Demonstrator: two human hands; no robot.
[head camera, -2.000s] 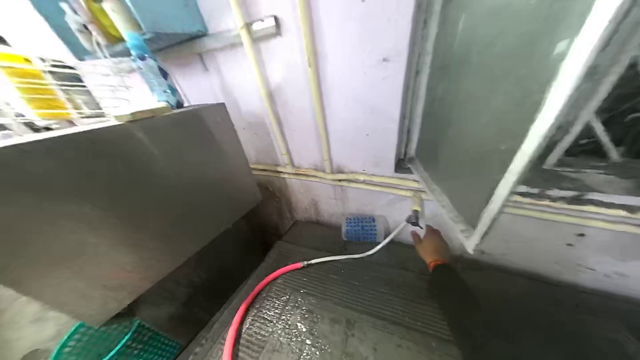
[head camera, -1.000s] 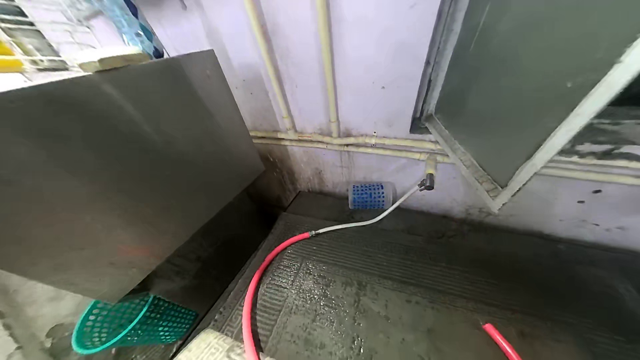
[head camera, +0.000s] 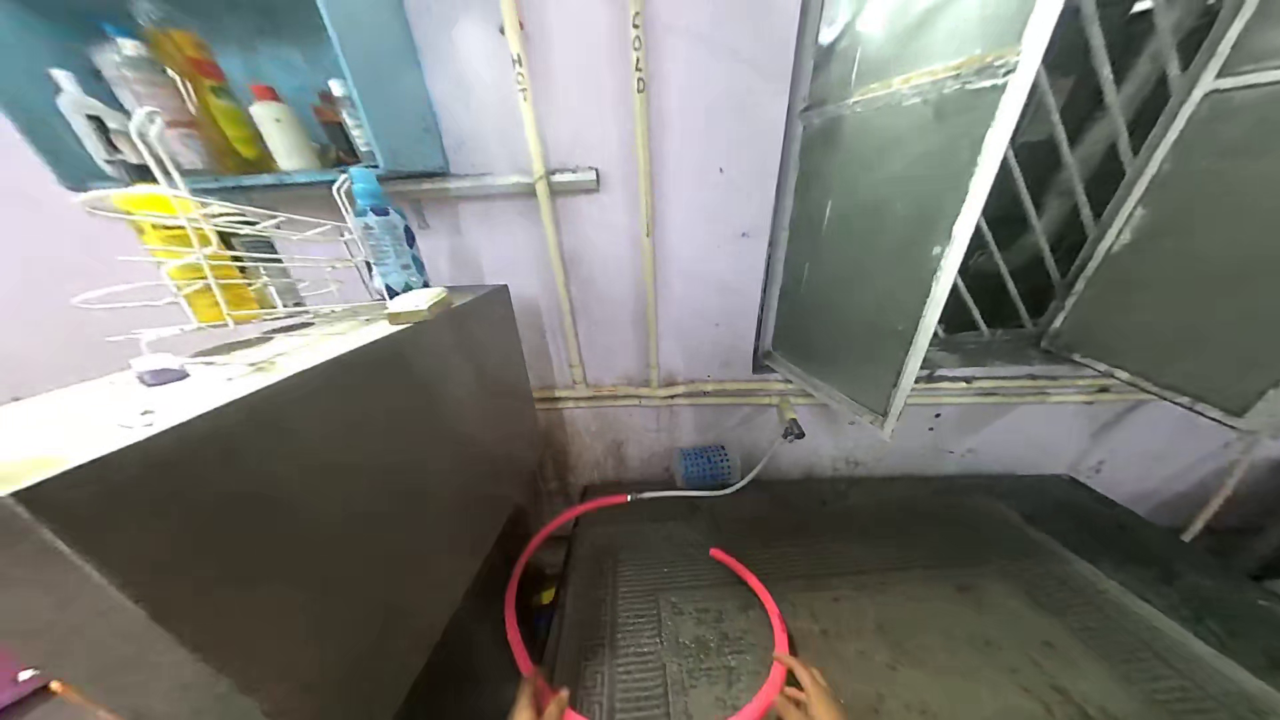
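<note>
A pink-red hose (head camera: 515, 590) curves in a loop over the dark, wet stone slab (head camera: 900, 600). Near the bottom edge my left hand (head camera: 538, 700) holds the loop's left side. My right hand (head camera: 805, 690) has its fingers around the right side, below the hose's free end. At its other end the hose joins a thin white tube (head camera: 700, 492), which runs to a small tap (head camera: 791, 430) low on the wall. A blue perforated plastic basket (head camera: 706, 466) lies by the wall behind the tube. The lowest part of both hands is cut off by the frame.
A grey partition (head camera: 300, 500) stands at the left, its top bearing a white wire rack (head camera: 290, 250), bottles and a sponge (head camera: 417, 304). Bottles fill a blue wall shelf (head camera: 385, 90). An open window shutter (head camera: 890, 220) juts out above the slab; pipes (head camera: 645, 200) run down the wall.
My right hand was at the tap two seconds ago and now is on the hose. My left hand has come into view. The free end now curls upward between the hands. The view has tilted up.
</note>
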